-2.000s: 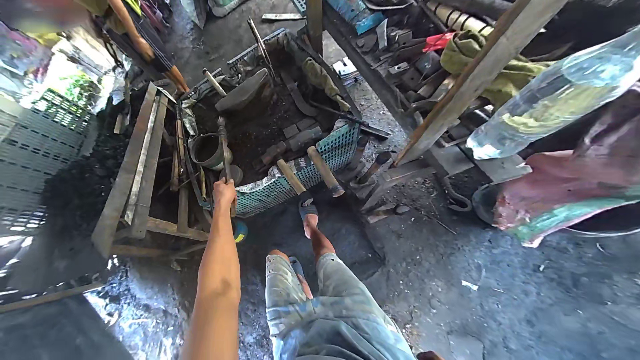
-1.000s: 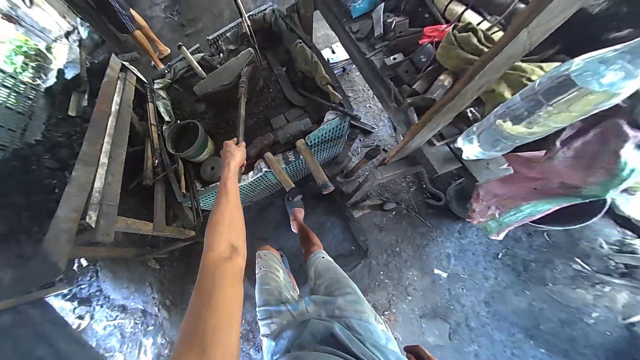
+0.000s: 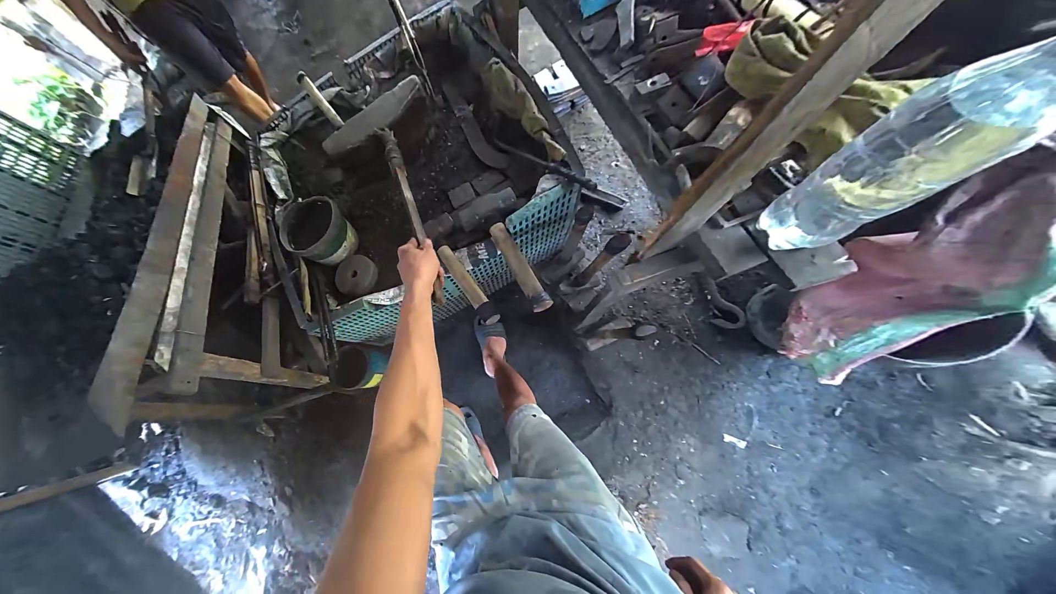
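My left hand (image 3: 419, 264) is closed around the wooden handle of a long tool (image 3: 404, 190). The tool's dark far end lies over the soot-dark bed of a green plastic crate (image 3: 371, 318), near a grey slab (image 3: 375, 115). Left of the tool, inside the crate, stand a grey bucket (image 3: 318, 231) and a round stone-like disc with a centre hole (image 3: 356, 275). Two wooden handles (image 3: 464, 276) (image 3: 520, 266) lean over the crate's near edge, right of my left hand. My right hand (image 3: 697, 575) shows only partly at the bottom edge; its fingers are not clear.
A wooden frame (image 3: 186, 247) stands left of the crate. Another person's legs (image 3: 243, 87) are beyond it. At right are a slanted wooden post (image 3: 784, 124), a clear plastic bottle (image 3: 916, 140), a pink and green plastic bag (image 3: 907, 272) and metal scraps. My sandalled foot (image 3: 491, 334) is near the crate.
My left hand, with the tool in it, has moved right, away from the bucket and toward the two leaning handles. The view has shifted somewhat.
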